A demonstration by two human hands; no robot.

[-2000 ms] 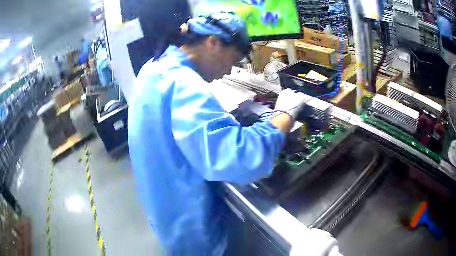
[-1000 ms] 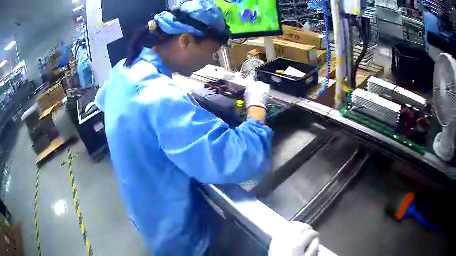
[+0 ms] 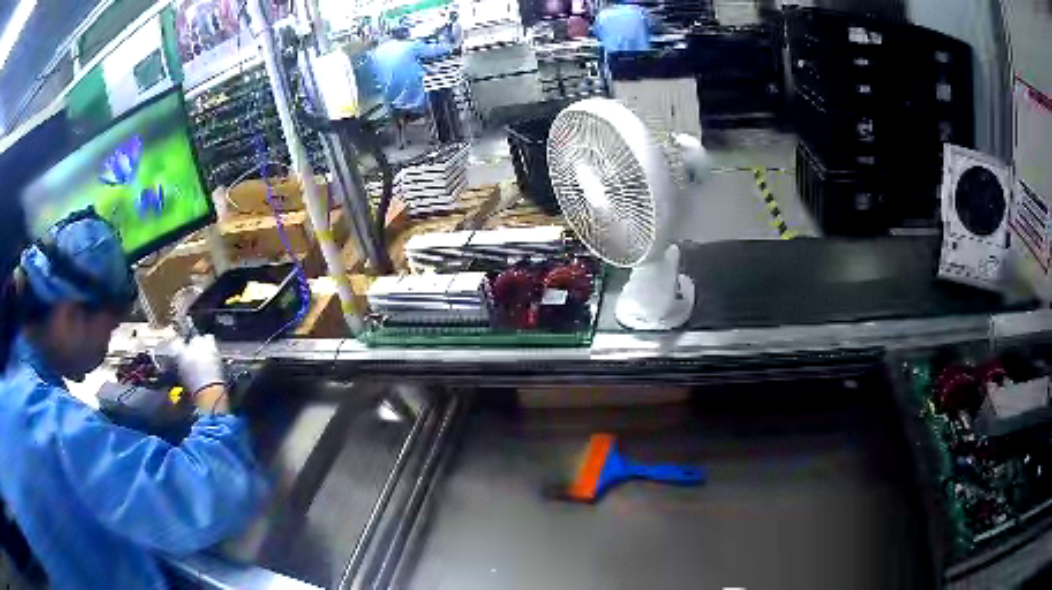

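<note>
Neither of my hands can be made out; a tiny white sliver at the bottom edge is too small to identify. A brush [image 3: 629,470] with a blue handle and wide orange head lies on the dark line bed, handle pointing right. A green circuit board [image 3: 981,473] with dark red inductors and a pale heatsink lies at the right, cut off by the edge. Another green board [image 3: 490,337], with white finned heatsinks [image 3: 429,297] and dark red inductors [image 3: 540,295], sits on the shelf behind.
A white fan [image 3: 611,190] and a white blower [image 3: 976,213] stand behind the metal rail [image 3: 738,341]. A worker in blue [image 3: 110,461] leans over the line at left, one gloved hand near a board. A black parts bin [image 3: 248,302] sits behind.
The view has swung right, so the worker and rear board appear farther left. The right-hand board and blower have come into view. The white glove at the bottom has almost wholly left the picture.
</note>
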